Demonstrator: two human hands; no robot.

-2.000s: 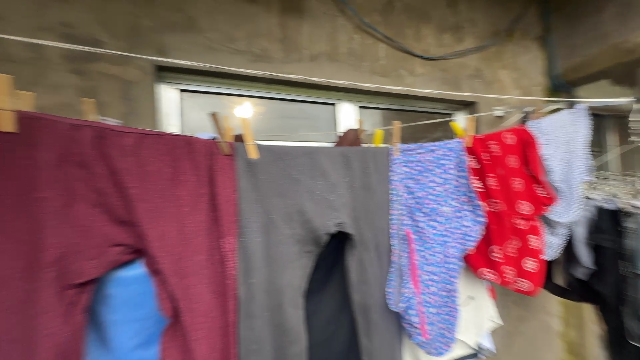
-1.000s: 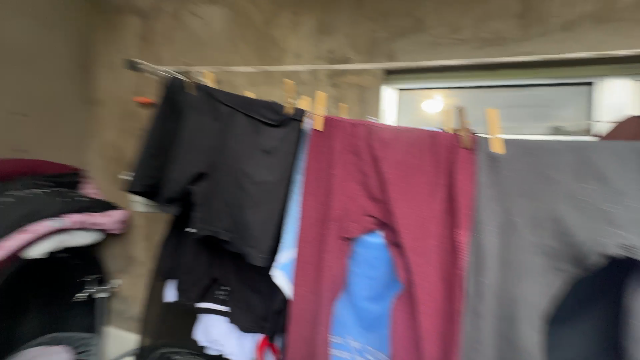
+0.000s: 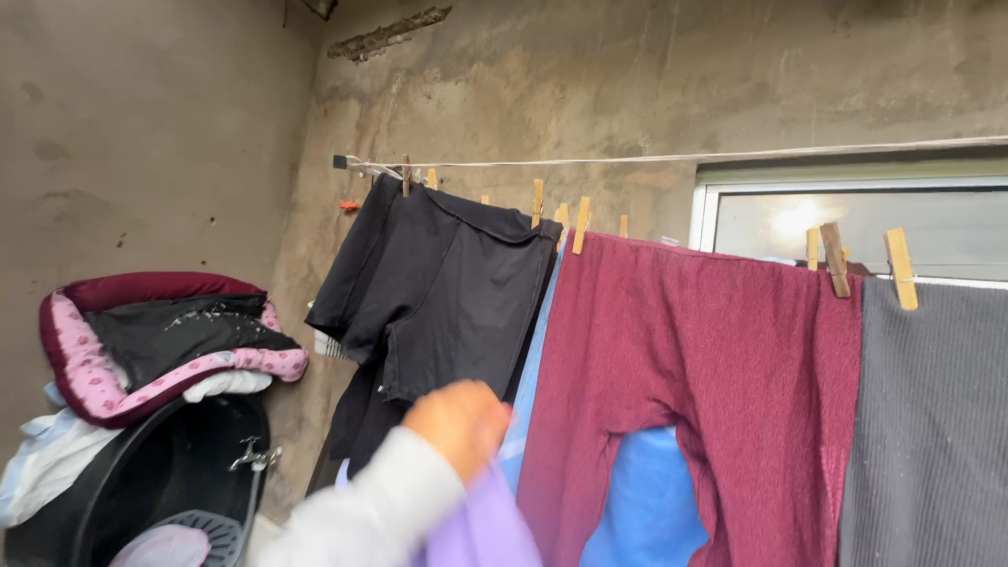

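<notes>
My left hand (image 3: 461,425), blurred, reaches up from the lower left in a light grey sleeve. Its fingers are closed on a lavender cloth (image 3: 484,520), which hangs below it and runs out of the frame. Behind the hand, black shorts (image 3: 472,299) are pegged to the clothesline. Maroon trousers (image 3: 732,331) hang to the right of them, with a blue cloth (image 3: 650,496) visible between the legs. Dark grey ribbed trousers (image 3: 933,425) are at the right edge. Wooden clothespins (image 3: 581,225) grip the tops of the garments. My right hand is out of view.
An upper line (image 3: 614,161) crosses in front of the plastered wall (image 3: 504,94) and a window frame (image 3: 705,216). At the left, a maroon and pink pet bed (image 3: 169,295) rests above a large black tub (image 3: 110,488), near a metal tap (image 3: 256,457).
My left hand has come into view with the lavender cloth. The view has swung left along the line, bringing in the pet bed and the tub more fully.
</notes>
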